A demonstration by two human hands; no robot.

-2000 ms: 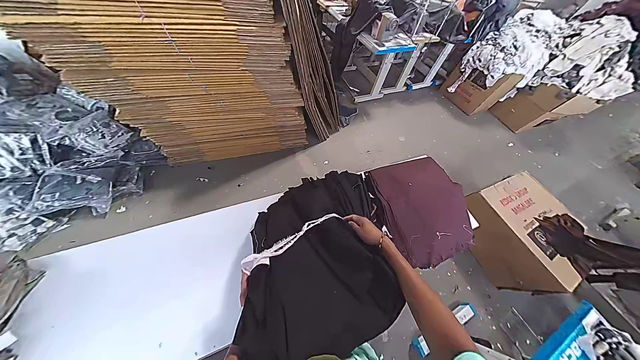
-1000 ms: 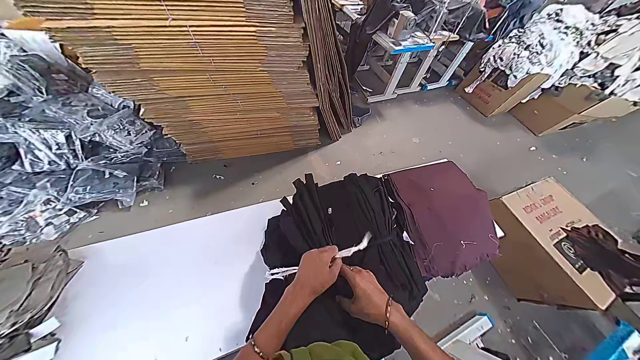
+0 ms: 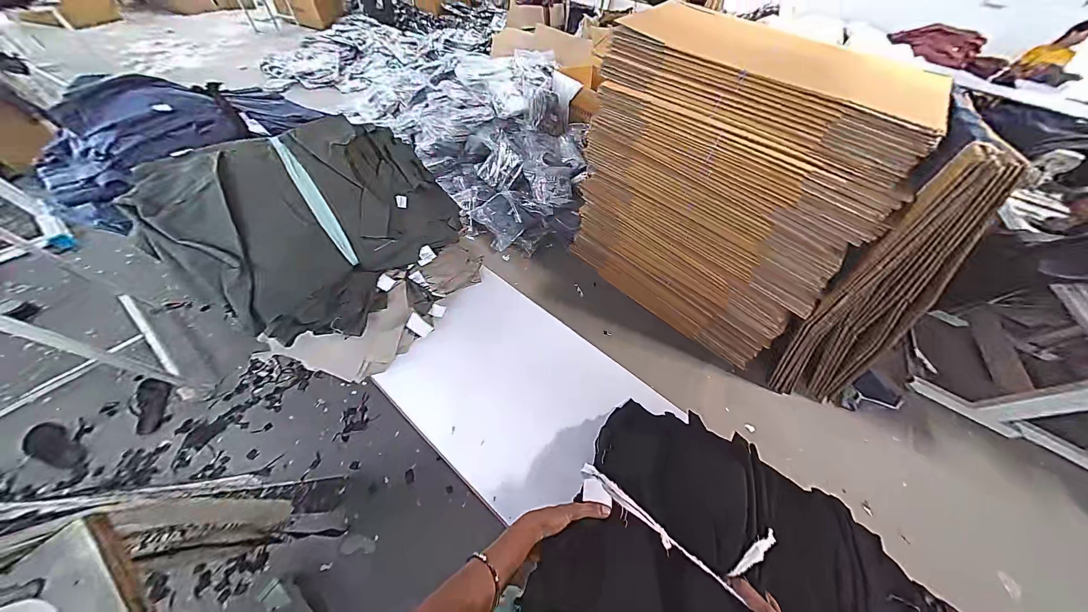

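A bundle of black fabric pieces lies on a white board, with a white cloth strip tied across it. My left hand, a bracelet at its wrist, is at the bundle's left edge, its thumb on top beside a small white tag and its other fingers hidden below. Of my right hand only some fingers show, at the bottom edge near the strip's loose end; whether they hold the strip cannot be made out. The rest of that hand is out of view.
The white board stretches away to a large dark green cloth bundle with a pale band. A tall stack of flattened cardboard boxes stands beyond, next to plastic-wrapped garments. Dark scraps litter the floor at left.
The view has swung far to the left. Both hands were together at the strip on the black bundle; now my left hand is at the bundle's left edge and my right is mostly out of frame.
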